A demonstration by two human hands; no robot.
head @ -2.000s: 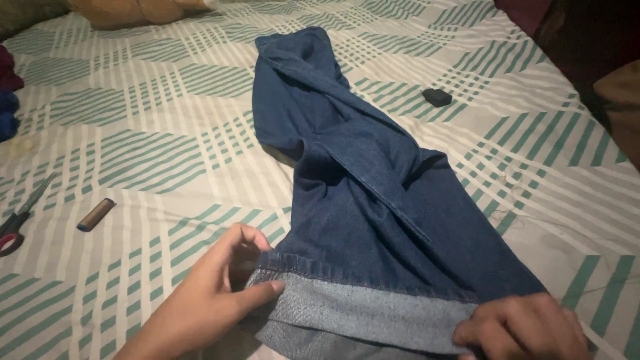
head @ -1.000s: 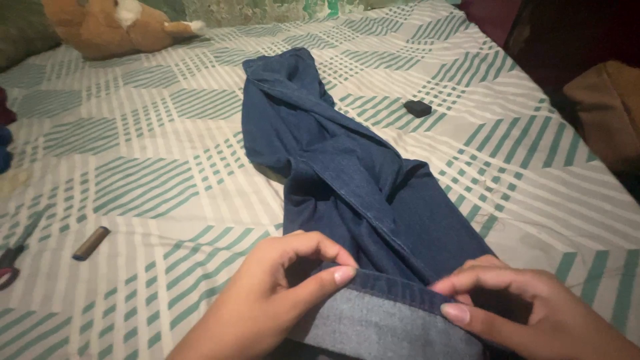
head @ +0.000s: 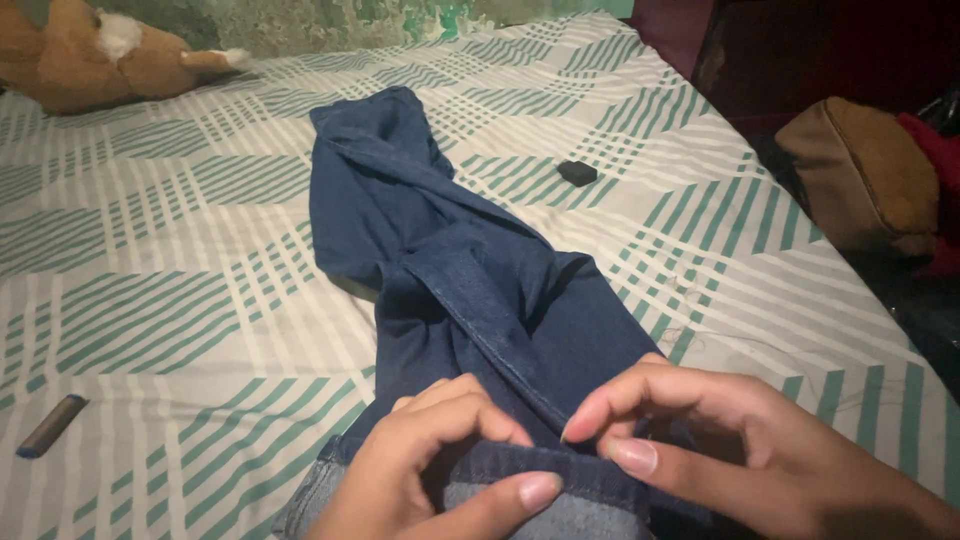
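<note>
Dark blue denim trousers [head: 480, 300] lie rumpled and lengthwise on the bed, one leg end nearest me. That end is turned up, so the paler inner side of the hem cuff [head: 577, 514] shows. My left hand [head: 450, 465] pinches the cuff's folded edge between thumb and fingers. Close on its right, my right hand [head: 720, 442] has its thumb and fingertips at the same edge, gripping the denim. Part of the cuff is hidden behind my left hand.
A small tube-like item [head: 52, 426] lies at the left on the patterned bedsheet [head: 172, 315]. A black object [head: 577, 173] rests right of the denim, near loose thread [head: 686, 337]. Farther off are a plush toy [head: 112, 60] and, beyond the bed's right edge, a brown bag [head: 862, 176].
My hands, far apart at the two ends of the cuff two seconds ago, have come close together along its edge. The view has tilted up, and the scissors have left it.
</note>
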